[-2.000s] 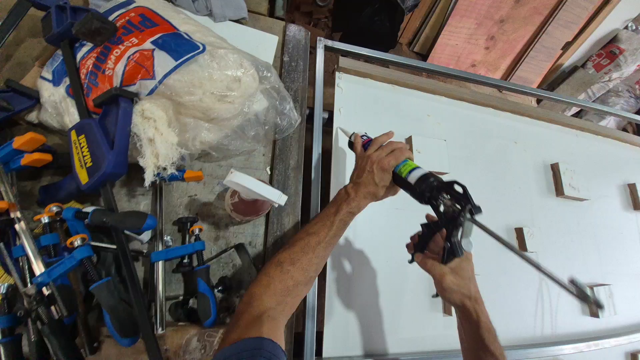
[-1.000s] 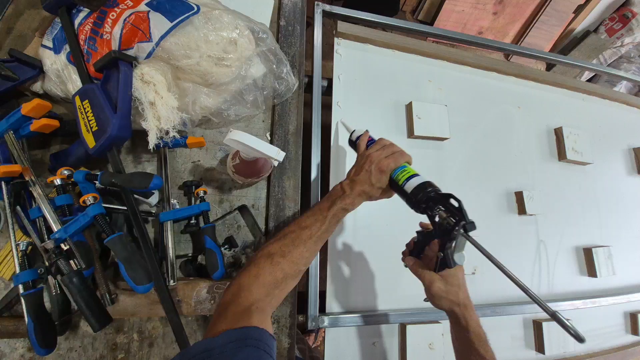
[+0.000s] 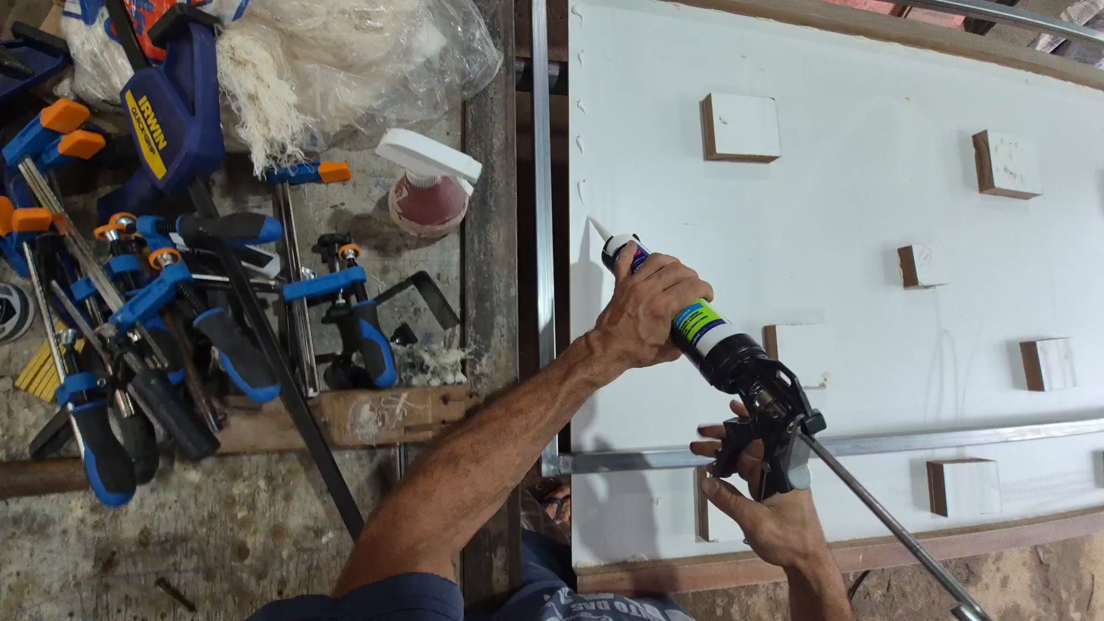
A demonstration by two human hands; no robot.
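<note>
My left hand (image 3: 651,310) is wrapped around the cartridge (image 3: 709,326) of a black caulking gun (image 3: 768,388). My right hand (image 3: 768,517) is at the gun's handle and trigger, with some fingers extended around it. The cartridge's pale nozzle points to the upper left, near the left edge of a white panel (image 3: 845,233). A row of small whitish adhesive dabs (image 3: 582,188) runs along that edge above the nozzle. Wooden blocks (image 3: 742,128) stand on the panel. A metal frame (image 3: 542,216) runs beside the panel and crosses its lower part.
On the worn workbench (image 3: 285,526) at left lie several blue and black bar clamps (image 3: 237,354), with a large Irwin clamp (image 3: 168,129) among them. A spray bottle (image 3: 429,203) stands near the bench edge. Behind is a plastic bag of white cotton waste (image 3: 371,60).
Another adhesive dab shows along the panel's left edge, and the nozzle has moved down that edge. Some right-hand fingers are now spread off the trigger. The view has shifted.
</note>
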